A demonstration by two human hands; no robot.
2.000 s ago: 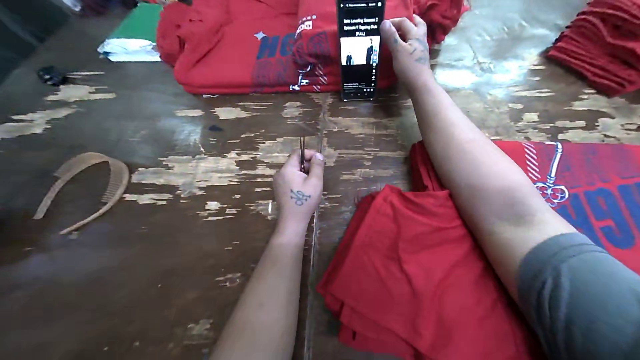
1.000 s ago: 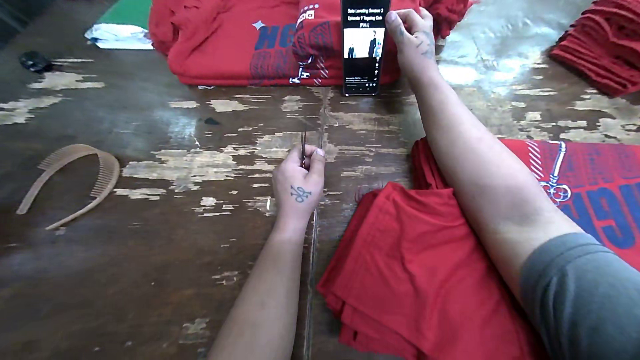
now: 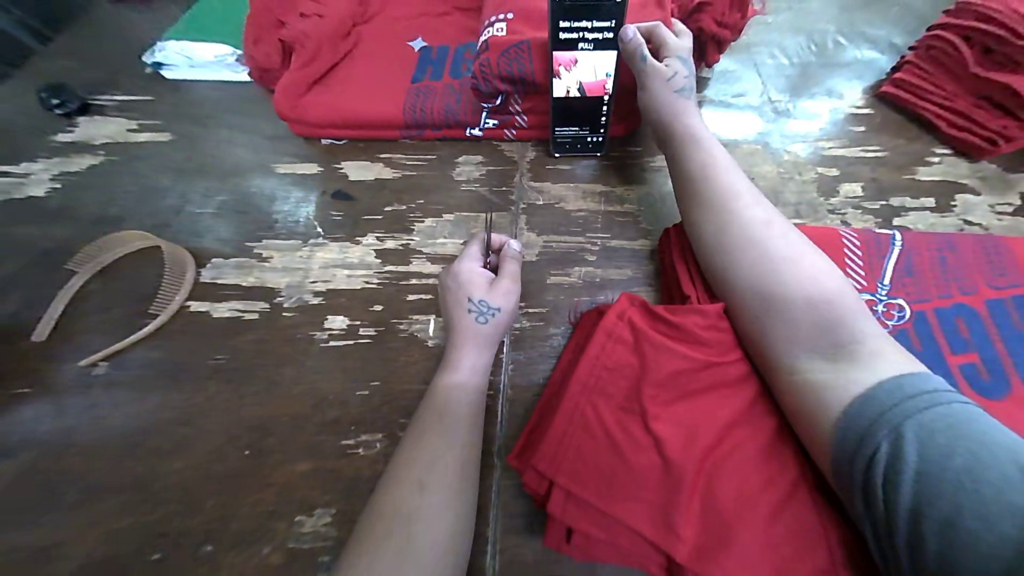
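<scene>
My left hand (image 3: 482, 292) is closed around a thin metal pointed tool (image 3: 489, 228), perhaps tweezers or thread snips, over the middle of the wooden table. At the top, my right hand (image 3: 662, 76) touches the right edge of a smartphone (image 3: 578, 116); whether the fingers grip it is unclear. The phone stands upright, its screen lit, against a pile of printed red garments (image 3: 360, 88). Beneath my right forearm lie a stack of plain red fabric pieces (image 3: 672, 400) and printed red fabric (image 3: 944, 296).
A brown toothed headband (image 3: 180, 272) lies at the left on the worn wooden table (image 3: 240, 432). A small black object (image 3: 62, 99) and a green and white item (image 3: 200, 48) are at the upper left. More stacked red fabric (image 3: 968, 88) sits at the upper right.
The picture on the phone screen has changed. Both hands stay in nearly the same places.
</scene>
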